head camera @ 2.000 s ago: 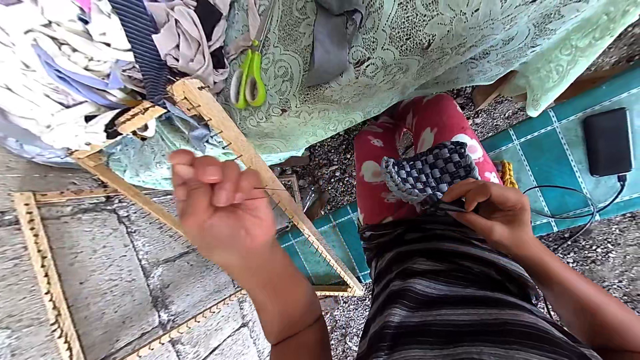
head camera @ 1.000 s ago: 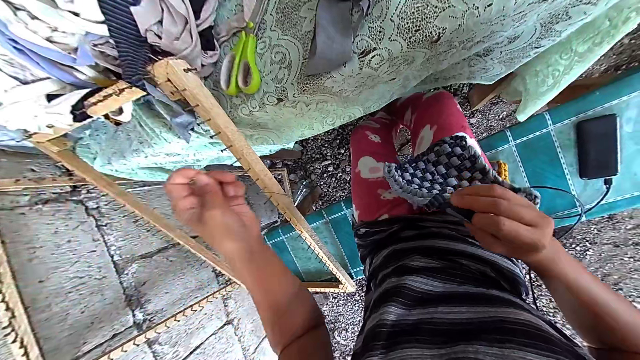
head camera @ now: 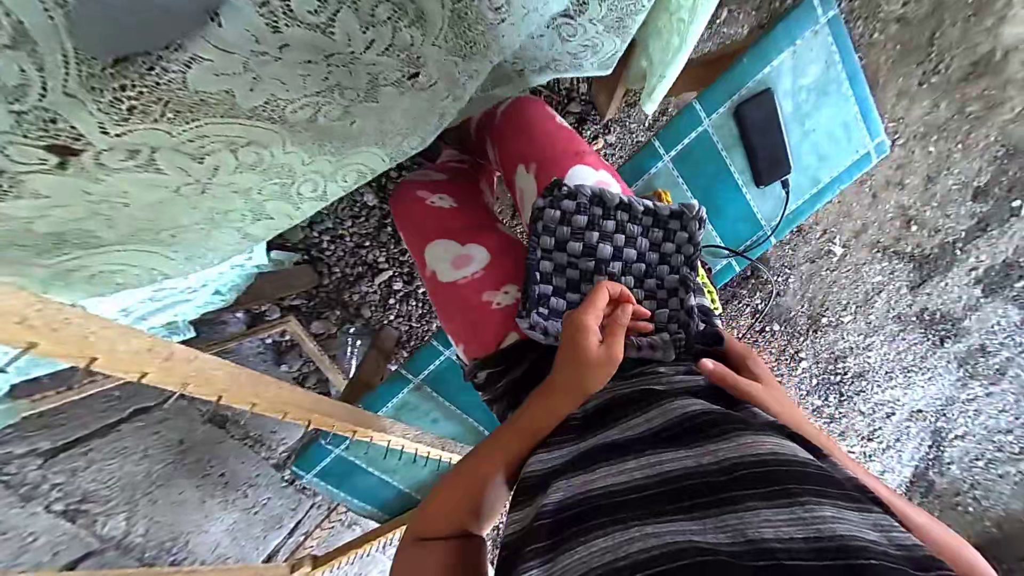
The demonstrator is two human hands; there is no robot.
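Note:
A square woven mat of grey and dark fabric strips [head camera: 616, 240] lies over my lap, on pink printed trousers and the edge of a striped shirt. My left hand [head camera: 600, 336] is over the mat's lower middle, fingers curled and thumb near the index finger; whether anything thin is pinched there cannot be told. At the mat's lower right corner, my right hand [head camera: 744, 372] grips the dark edge, its fingers partly hidden behind the fabric.
A wooden frame with nails [head camera: 240, 384] slants across the left. Pale green lace cloth [head camera: 320, 104] hangs ahead. A black phone-like device [head camera: 762, 138] with a cable lies on the teal tiled-pattern bench [head camera: 832, 88] at right. Gravel [head camera: 368, 248] covers ground between.
My left hand has come from beside the wooden frame to over the mat. The mat now lies spread out more squarely. The view has shifted to the right.

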